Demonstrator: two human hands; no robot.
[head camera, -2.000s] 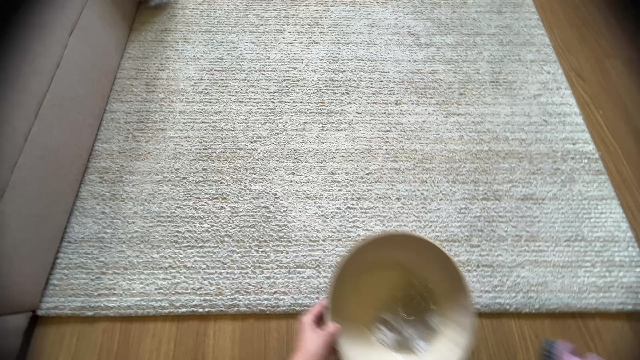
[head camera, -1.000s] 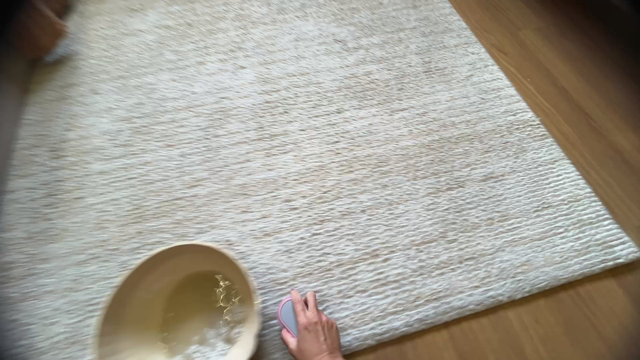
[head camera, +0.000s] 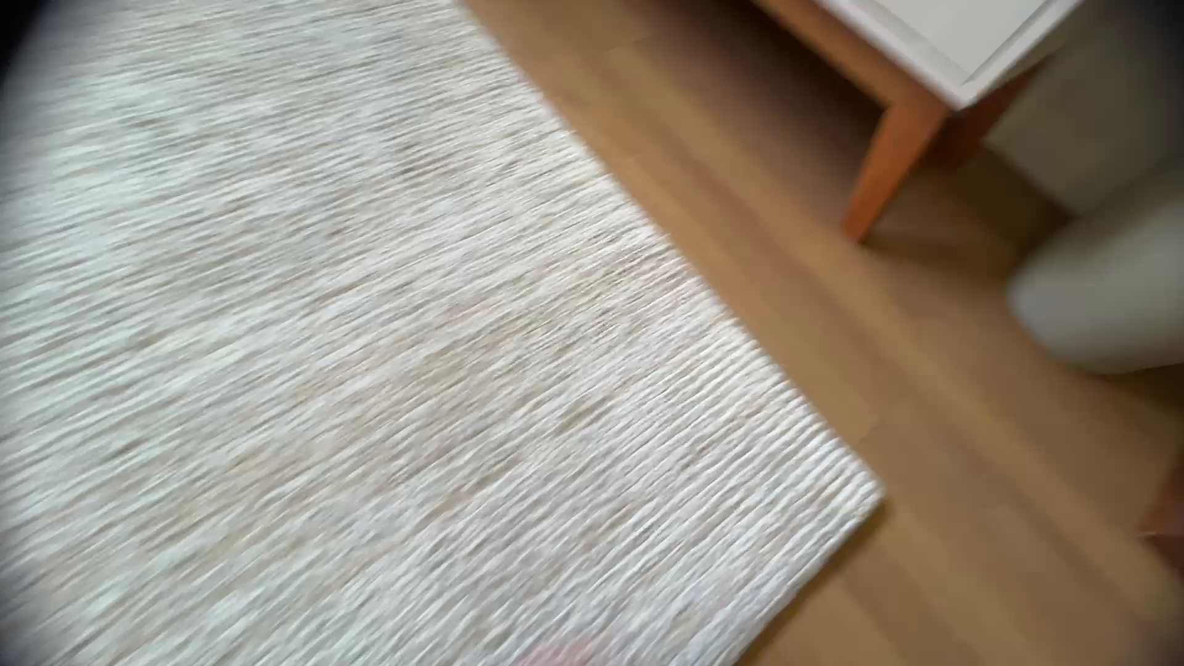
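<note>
A woven cream-and-beige rug fills the left and middle of the head view, blurred by motion. At the bottom edge shows a small pinkish blur, perhaps part of my right hand; whether it holds anything cannot be told. My left hand is out of view. Neither the round beige bowl nor the grey-and-pink oval object from the earlier frames can be made out.
Wooden floor borders the rug's right side and corner. A white-topped piece of furniture with a tapered wooden leg stands at upper right, near pale fabric.
The view has swung right to the rug's corner. The bowl, held by my left hand two seconds ago, has left view, as has the grey-and-pink object that was at my right hand.
</note>
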